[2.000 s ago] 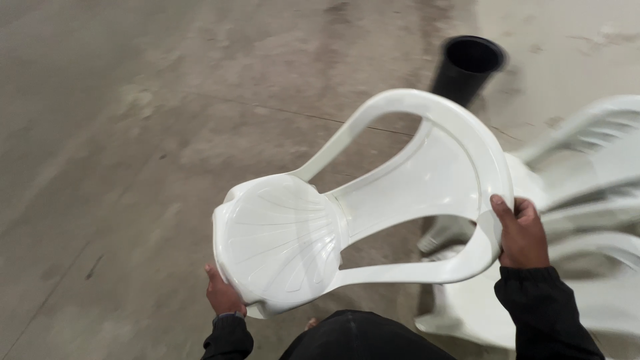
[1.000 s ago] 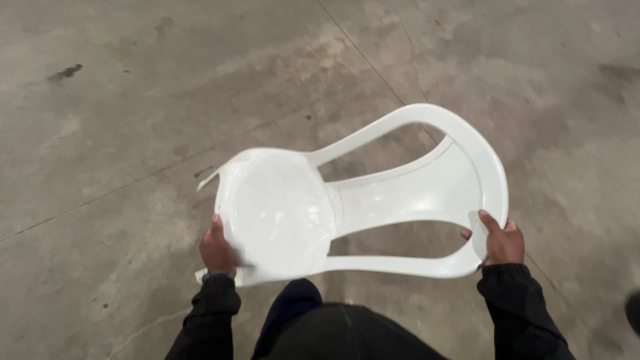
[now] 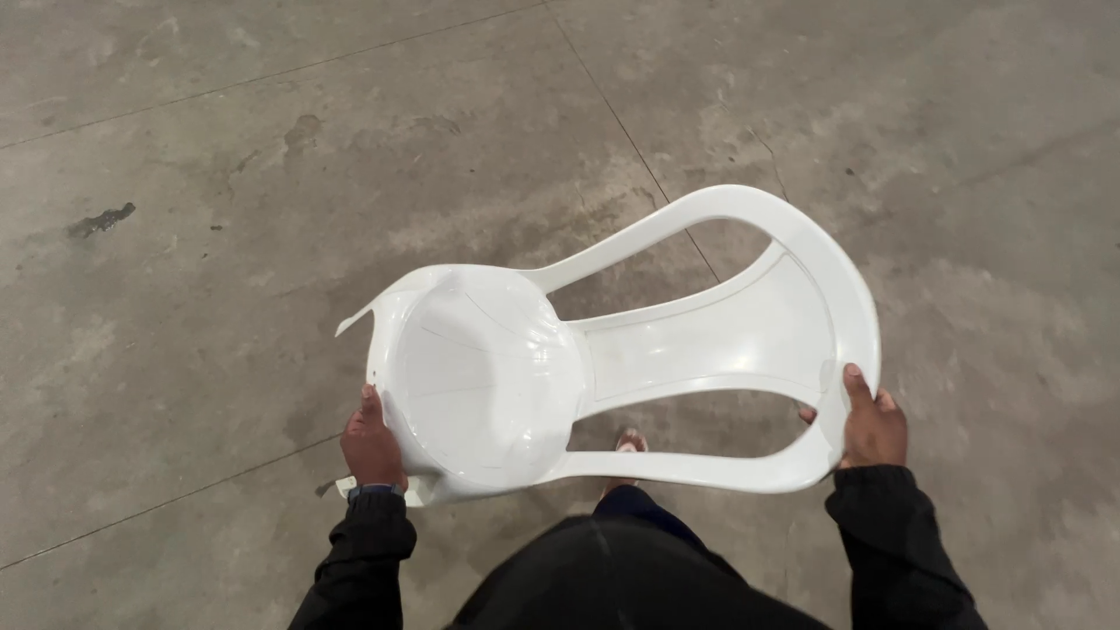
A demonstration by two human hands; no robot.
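Observation:
A white plastic chair is held out in front of my body, its round seat on the left and its open-sided backrest on the right. My left hand grips the front edge of the seat, thumb on top, with a band at the wrist. At the other end my right hand is closed around the top rim of the backrest, fingertips showing through the side opening. Parts of two legs stick out at the far left; the rest of the legs is hidden under the seat.
Below the chair lies a concrete floor with thin joint lines and a dark stain at the left. A foot shows through the lower opening of the backrest. My dark-clothed body fills the bottom middle.
The view has swung away from the other white chairs and the black bin seen two seconds ago. Both hands have kept hold of the chair, and more of its legs shows at the left.

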